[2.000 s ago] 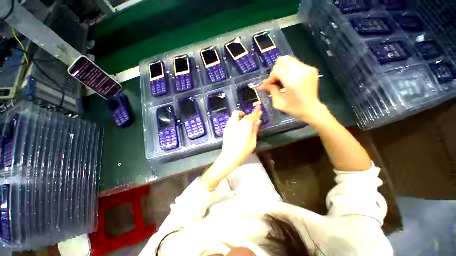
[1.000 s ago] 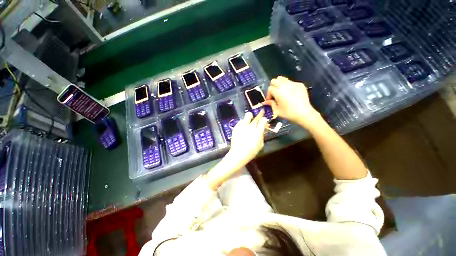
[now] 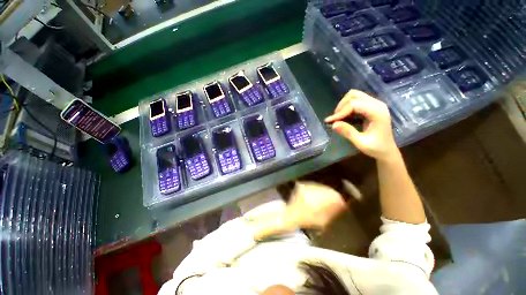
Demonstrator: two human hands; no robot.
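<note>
A clear tray (image 3: 151, 195) holds purple keypad phones in two rows. The back-row phones, such as the leftmost one (image 3: 159, 123), have cream-gold borders around dark screens. The front-row phones, such as the rightmost one (image 3: 295, 133), show all-black screen areas. My right hand (image 3: 370, 124) is raised just right of the tray, thumb and fingertips close together; a tiny dark thing may be at the tips. My left hand (image 3: 318, 204) is blurred below the tray's front edge, off the phones. A pale blurred thing (image 3: 352, 190) is beside its fingers; I cannot tell whether it is held.
A smartphone (image 3: 91, 121) leans at the left by a metal post, with a loose purple keypad phone (image 3: 119, 155) beside it. Stacked clear trays stand at the left (image 3: 49, 224) and right (image 3: 424, 103). A green surface (image 3: 202, 49) runs behind the tray. A red stool (image 3: 130, 268) is below.
Both hands have left the front-row right phone; my left moved down toward my body, my right moved right. That phone's gold border is gone. The view has shifted slightly.
</note>
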